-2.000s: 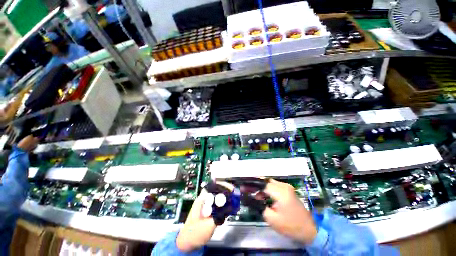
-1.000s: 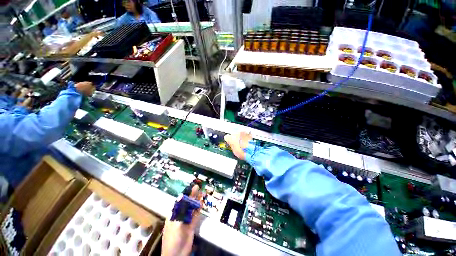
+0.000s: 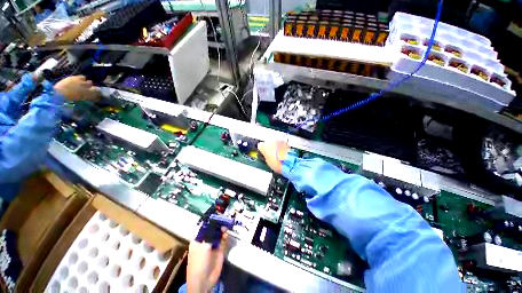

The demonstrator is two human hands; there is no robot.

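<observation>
My left hand is low in the middle, above the near rail, closed around a bunch of dark-blue and black cylinders that look like large electrolytic capacitors. My right hand reaches over the green circuit board. Its fingertips point down beside the finned heatsink at the board's far edge, near small dark capacitors and a yellow part. What those fingertips touch or hold is hidden. A long silver-white heatsink lies across the board between my hands.
A carton with a white foam tray stands at the near left. Another person's hand is over boards at the left. Behind the line are a bin of metal pieces, an inductor tray and a blue coiled cord.
My hands have parted from in front of me. The right went to the board's far edge and stays there; the left still holds the bunch. The view has swung left. The other person's hand has shifted left.
</observation>
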